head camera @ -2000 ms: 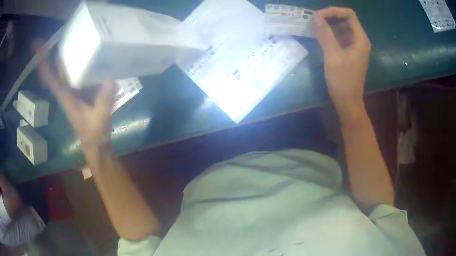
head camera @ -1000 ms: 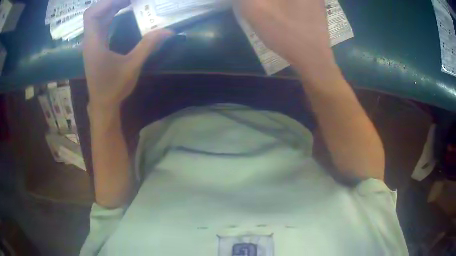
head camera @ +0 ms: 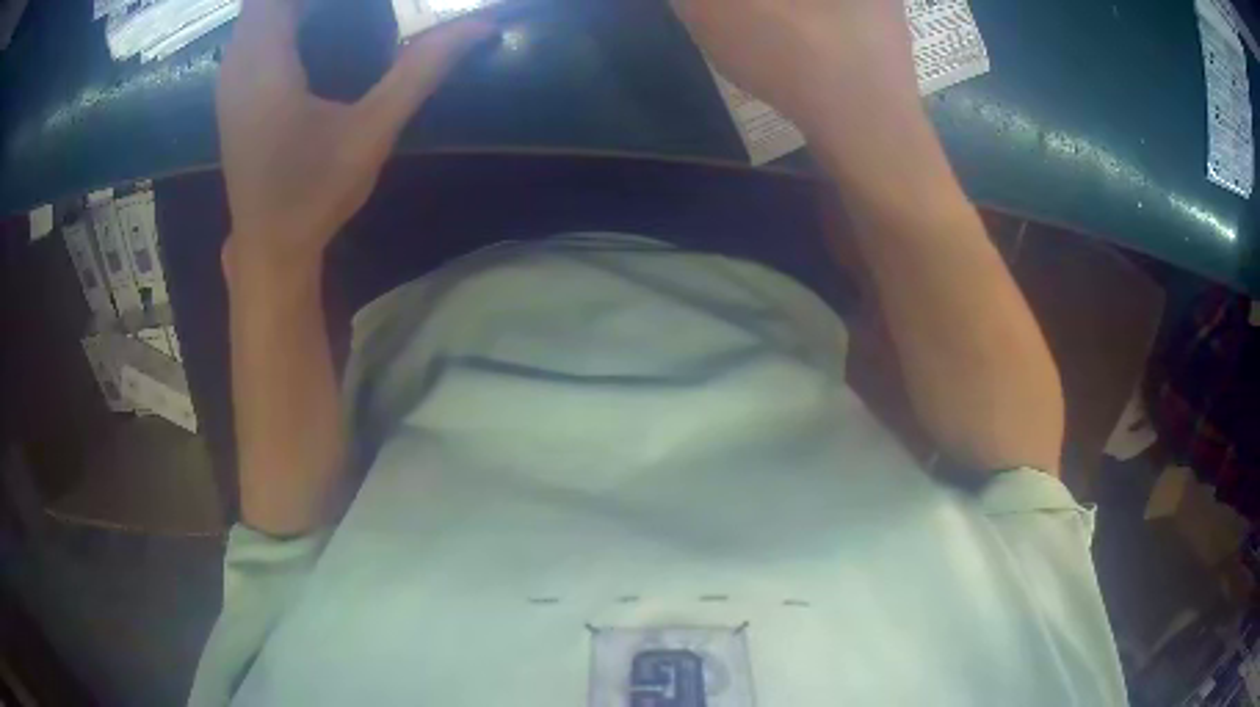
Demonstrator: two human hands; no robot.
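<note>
My left hand (head camera: 311, 138) is at the upper left, with its fingertips cut off by the top edge. Its thumb lies against a glaring white printed paper piece (head camera: 431, 14), mostly out of the picture. My right hand (head camera: 802, 49) is palm down at the top centre, its fingers cut off or hidden. Printed white sheets show beside it, one corner (head camera: 764, 131) on its left and another part (head camera: 948, 44) on its right. Whether either hand grips paper cannot be told.
The green tabletop (head camera: 580, 104) has a pile of printed sheets (head camera: 173, 20) at upper left and a printed strip (head camera: 1227, 111) at far right. Small white printed pieces (head camera: 125, 263) lie in a brown box (head camera: 111, 477) below the bench edge at left. A small brown carton (head camera: 1188, 514) is at lower right.
Since two seconds ago, the large white block has left view and my right hand has moved left over the sheets. In the last second, the view has tipped down, shifting bench and hands upward.
</note>
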